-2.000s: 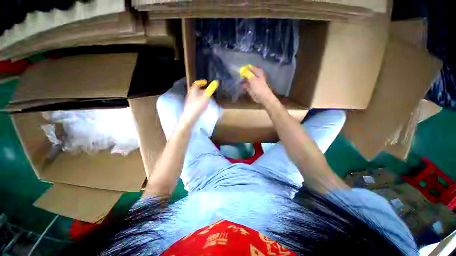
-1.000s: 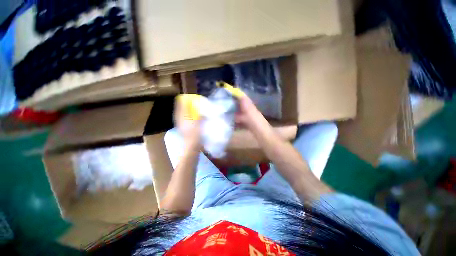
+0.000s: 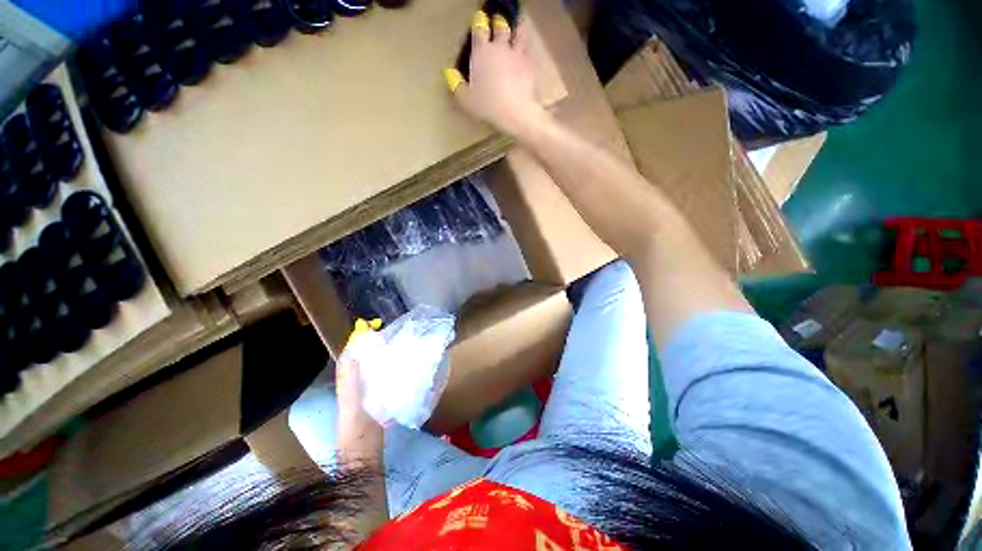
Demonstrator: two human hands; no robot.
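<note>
My left hand (image 3: pixel 355 361), with yellow finger cots, holds a crumpled bunch of clear plastic bags (image 3: pixel 407 371) over the near left edge of the packing carton (image 3: pixel 511 344). My right hand (image 3: pixel 497 73) reaches to the far edge of the cardboard stack (image 3: pixel 312 140). Its yellow-tipped thumb and fingers are around a black sandal (image 3: pixel 506 10), mostly hidden by the hand. Dark bagged sandals (image 3: pixel 415 231) lie in the far part of the carton, beside a flat greyish sheet (image 3: pixel 468 267).
Rows of black sandals (image 3: pixel 70 253) lie on cardboard at left and along the far edge. A large black plastic sack (image 3: pixel 754 65) is at far right, near flattened cartons (image 3: pixel 678 156). Closed cartons (image 3: pixel 861 344) and a red stool (image 3: pixel 931 253) stand at right.
My hands were together over the carton and have parted. My right hand has moved far forward to the stack; my left keeps the bags. The view has turned, showing more sandals.
</note>
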